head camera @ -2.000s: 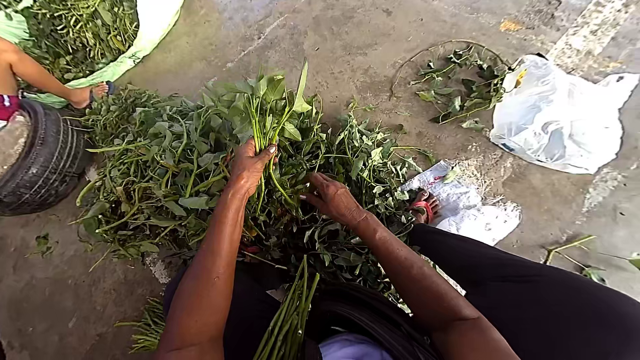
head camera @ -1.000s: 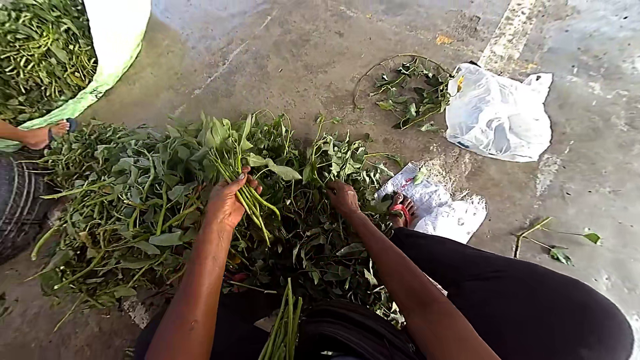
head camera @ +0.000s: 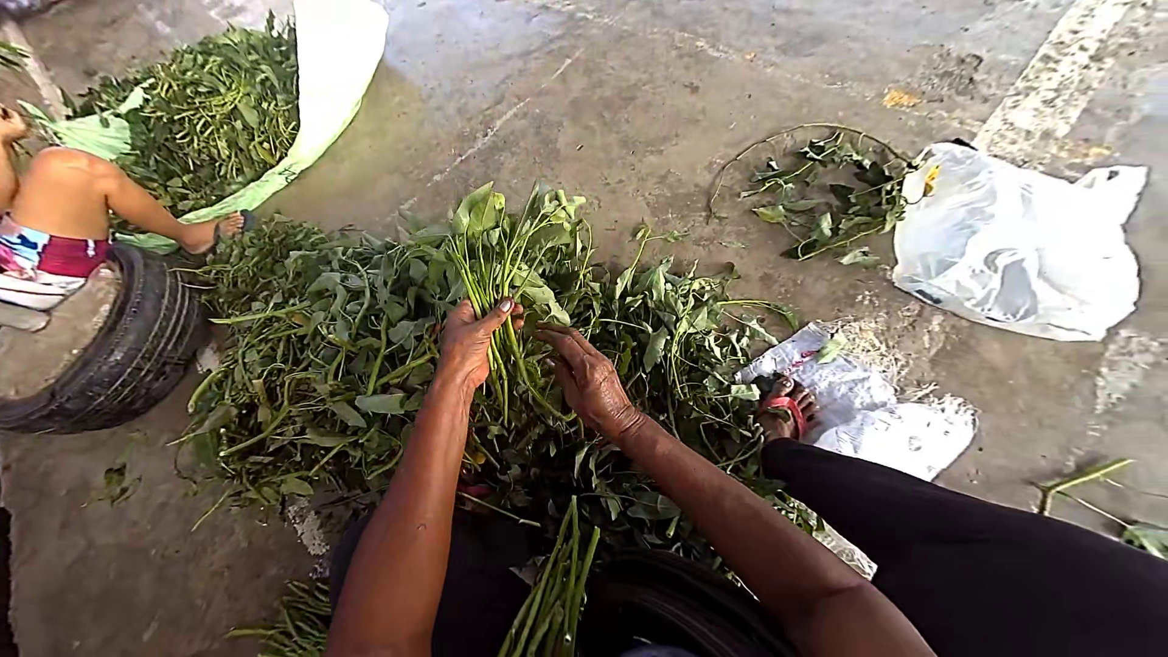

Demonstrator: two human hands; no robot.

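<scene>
A bunch of leafy green stems [head camera: 497,265] is gripped in my left hand [head camera: 474,338], leaves up and cut ends pointing down. Just right of the bunch is my right hand [head camera: 589,379], its fingers extended at the stems and leaves; whether it pinches one is unclear. Under both hands spreads a large heap of leafy green vines [head camera: 319,338]. More bare green stems [head camera: 557,584] lie near my lap, and another bundle of stems [head camera: 297,620] is at the bottom left.
A tire [head camera: 137,365] stands left, beside another person's leg [head camera: 151,201]. Behind is a sack with greens [head camera: 338,82]. To the right are a white plastic bag [head camera: 1022,242], a looped vine [head camera: 821,196], a white sheet [head camera: 858,411] by my sandaled foot [head camera: 787,409], and a loose stem [head camera: 1081,479].
My right hand has moved from the heap at the right toward the bunch in my left hand. The view has shifted, showing more of the other person and the tire than one second ago.
</scene>
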